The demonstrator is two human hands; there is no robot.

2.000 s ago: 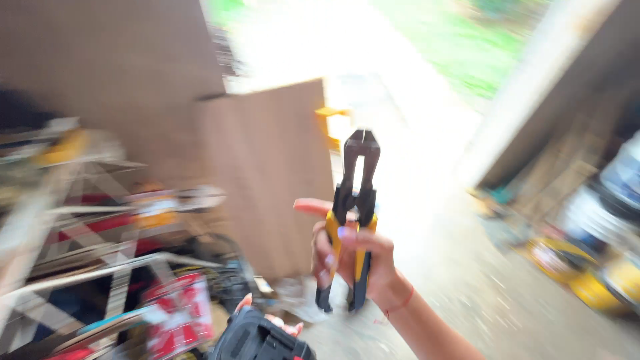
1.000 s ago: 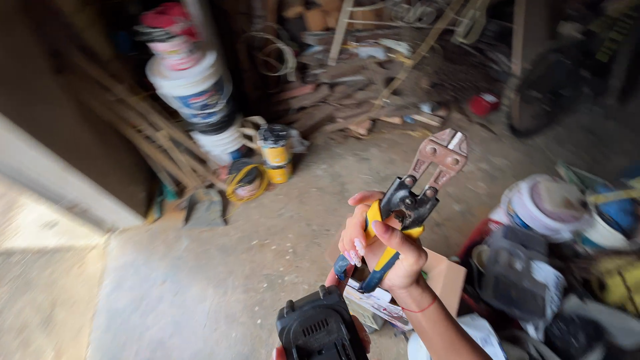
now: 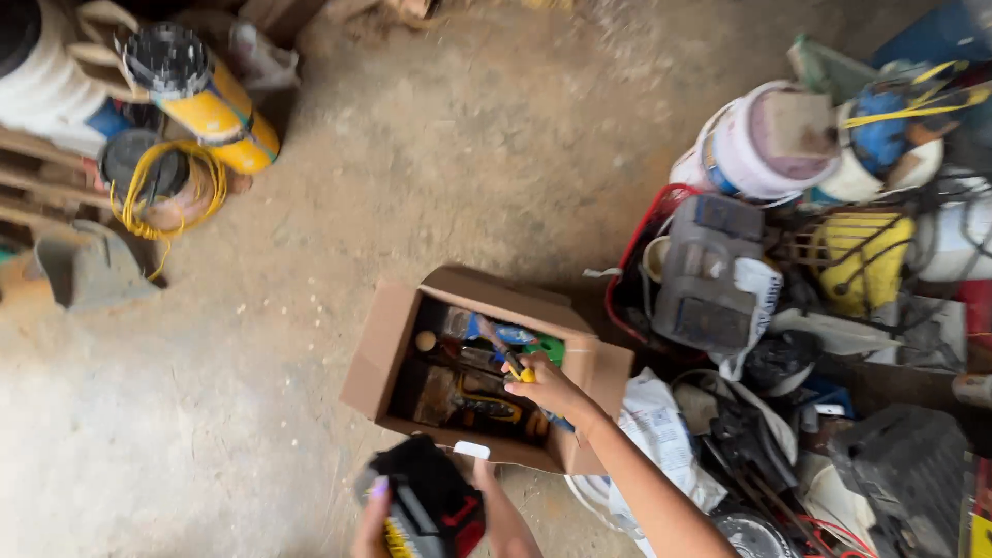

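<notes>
My right hand (image 3: 542, 381) grips the yellow-and-black handles of a small bolt cutter (image 3: 508, 353) over an open cardboard box (image 3: 372, 353). Its jaws point up and left, above the tools inside. In the box lie a blue item (image 3: 511, 333), a green item (image 3: 549, 349) and a tool with yellow-edged handles (image 3: 492, 407). At the bottom, my left hand (image 3: 373, 519) holds a black, red and yellow device (image 3: 426, 496), perhaps a power tool or its battery; most of its lower part is out of frame.
Right of the box stand a grey plastic case (image 3: 709, 271) in a red-rimmed basket (image 3: 612, 287), a lidded bucket (image 3: 775, 147) and a white sack (image 3: 659, 434). At the left are a yellow cylinder (image 3: 240, 132), coiled yellow cord (image 3: 136, 198) and a grey scoop-like piece (image 3: 93, 267). Concrete floor (image 3: 434, 155) lies between.
The bolt cutter, upright in my right hand two seconds ago, is now lowered over the box. The view has swung from the doorway to the floor. My left hand still holds the black device.
</notes>
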